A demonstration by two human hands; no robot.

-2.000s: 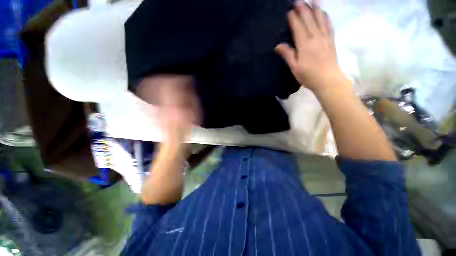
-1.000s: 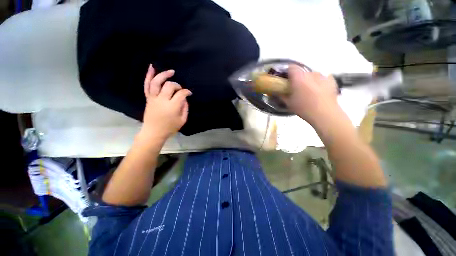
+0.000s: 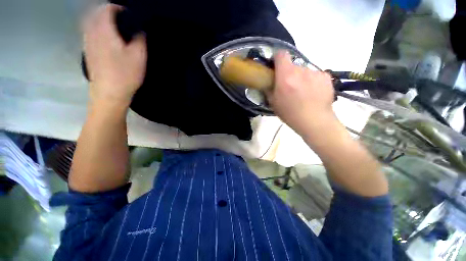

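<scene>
The black garment piece [image 3: 173,66] lies spread over the pressing table, cut off by the top edge of the view. The silver steam iron [image 3: 255,97] rests on or just above its right part, its point to the left. My right hand [image 3: 301,84] is closed around the rear of the tan wooden handle [image 3: 245,73]. My left hand [image 3: 113,56] is blurred at the garment's left edge, thumb apart from the fingers; black cloth shows between them. Whether it grips the cloth cannot be told.
The white pressing table cover [image 3: 153,131] runs along the front edge, wrinkled at right. A black hose [image 3: 375,84] trails right from the iron. White striped cloth [image 3: 23,165] hangs below left. Metal frames and a blurred greenish floor show at right.
My right hand, empty two seconds ago, holds the iron and has brought it left over the garment. My left hand has moved from the front middle of the cloth to its left edge.
</scene>
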